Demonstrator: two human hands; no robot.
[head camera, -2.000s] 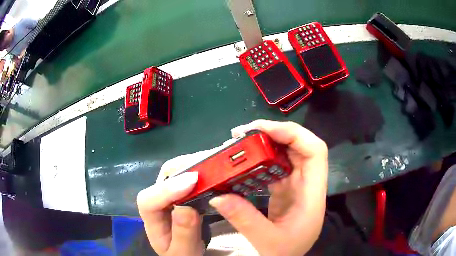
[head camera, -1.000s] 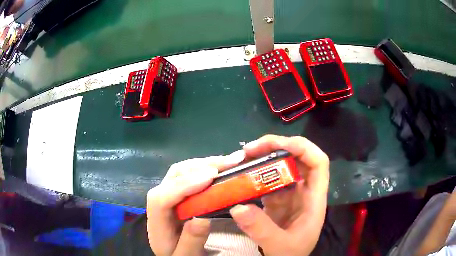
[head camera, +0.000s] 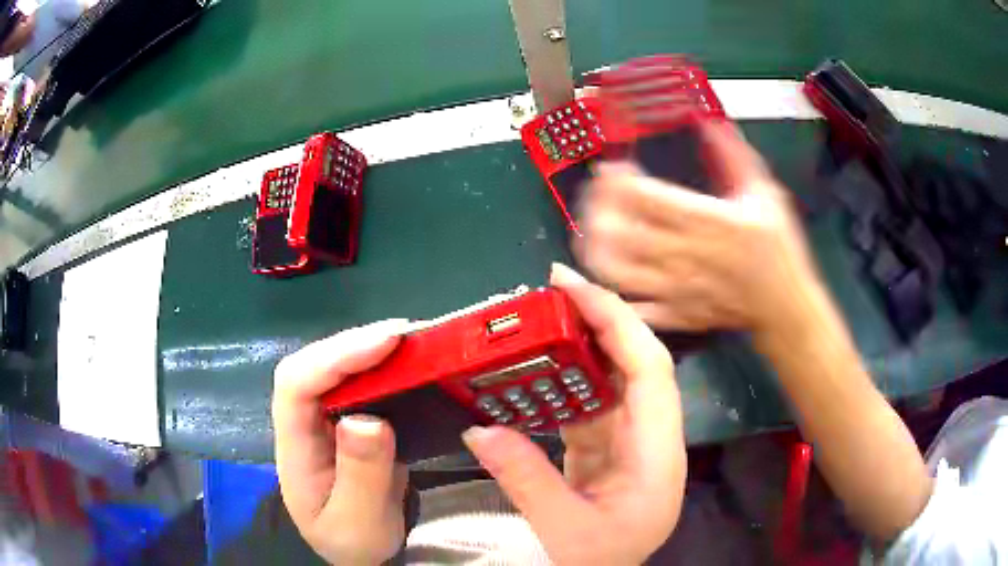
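A red portable radio (head camera: 442, 359) is held low in front of me, its narrow red side with a pale slot turned up. Its keypad and black square cover face toward me. My left hand (head camera: 343, 437) grips the radio's left end, thumb on the black cover. My right hand (head camera: 602, 453) grips the keypad end, fingers over the far corner and thumb near the keys. The radio's back and lower side are hidden.
Another person's blurred hand (head camera: 707, 249) reaches in from the right over red radios (head camera: 569, 138) by the metal post (head camera: 542, 50). Two radios (head camera: 326, 205) lean together at left. A white sheet (head camera: 111, 343) lies far left; black pieces (head camera: 901, 249) lie right.
The held radio has tilted so its keypad and cover now show, and has shifted left. Another person's hand has come in from the right over the radios near the post.
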